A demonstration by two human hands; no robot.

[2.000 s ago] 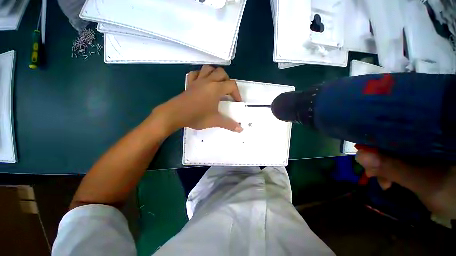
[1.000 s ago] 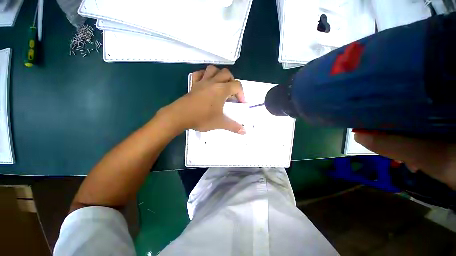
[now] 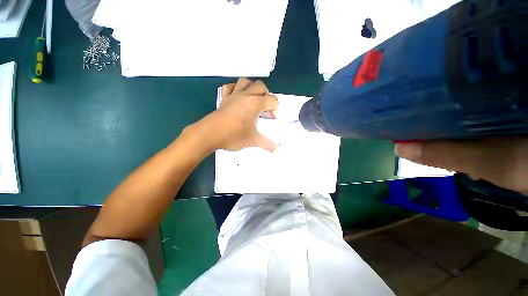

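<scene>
A white panel housing (image 3: 278, 170) lies flat at the bench's near edge. My left hand (image 3: 246, 118) rests on its upper left part, fingers at the far edge and thumb and index finger spread around its middle, holding it. My right hand (image 3: 457, 159), cut off at the right edge, grips the dark blue drill driver (image 3: 399, 87). The drill lies sideways in view with its chuck over the panel's right part. The thin bit points left to the gap between my left finger and thumb. Glare hides the bit's tip and any screw there.
Stacked white cover plates (image 3: 197, 46) lie behind the panel, with another stack (image 3: 341, 49) at back right. A screw pile (image 3: 99, 53), a crumpled plastic bag (image 3: 85, 14) and a yellow-green screwdriver (image 3: 38, 60) lie back left. A white panel (image 3: 7, 127) is far left. Blue plastic (image 3: 431, 196) shows below right.
The drill has tilted, its rear end rising in view, and its chuck has moved a little left over the panel. My left hand and the panel have barely moved.
</scene>
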